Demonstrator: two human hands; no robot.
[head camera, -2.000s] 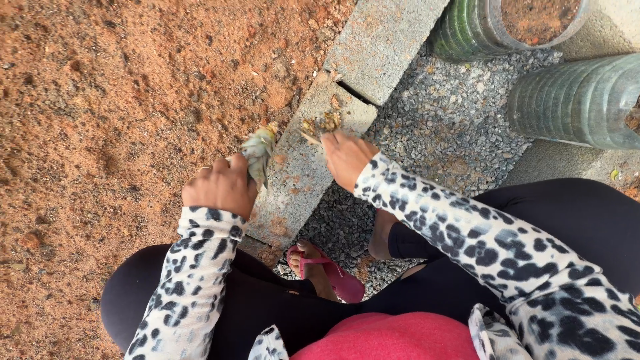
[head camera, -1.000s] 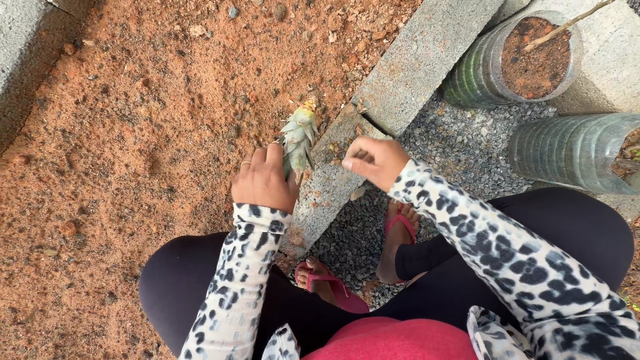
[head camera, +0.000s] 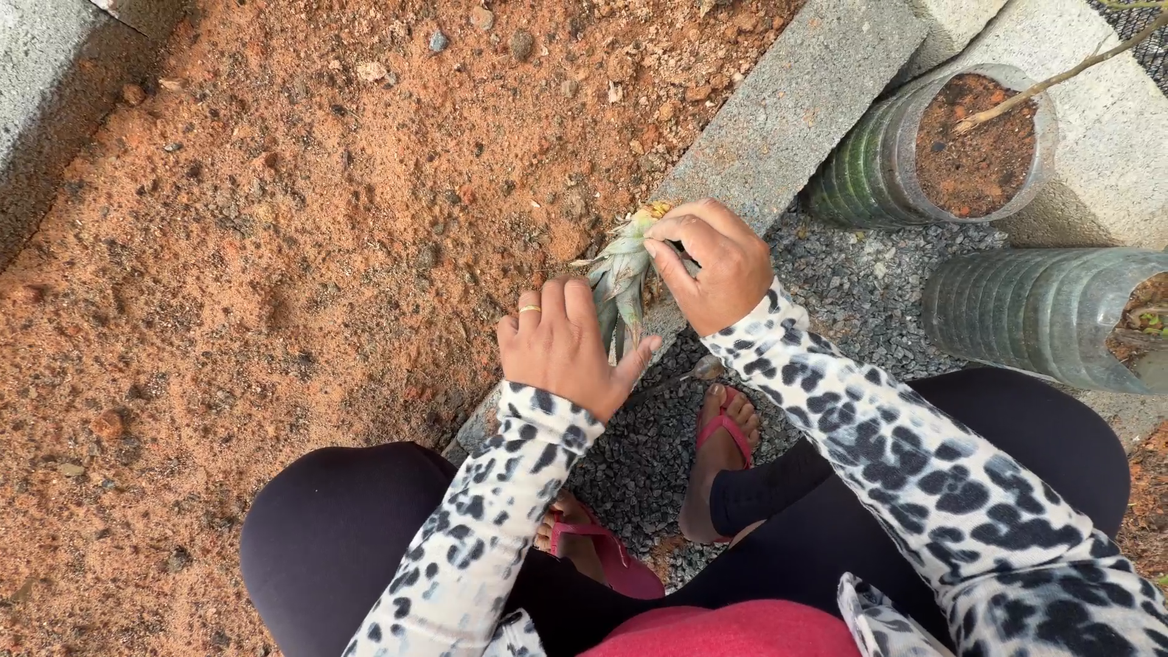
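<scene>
A pineapple crown (head camera: 623, 265) with grey-green leaves and a yellowish base lies over the border between the reddish soil (head camera: 301, 274) and a concrete block edging (head camera: 785, 109). My left hand (head camera: 570, 342), with a ring on one finger, grips its leaves at the lower end. At the upper end, the thumb and fingers of my right hand (head camera: 712, 260) touch the crown near its base, pinched at a leaf; whether a leaf is between the fingertips is hard to see.
Two cut clear plastic bottles (head camera: 867, 169) (head camera: 1013, 310) holding soil stand at the right, one with a bare stick (head camera: 1058, 87). Grey gravel (head camera: 858, 274) lies inside the edging, around my feet in pink flip-flops. Another concrete block (head camera: 55, 100) is at the upper left.
My right hand has come back to the crown's upper end from a spot to its right. The crown stays in my left hand. The view has shifted.
</scene>
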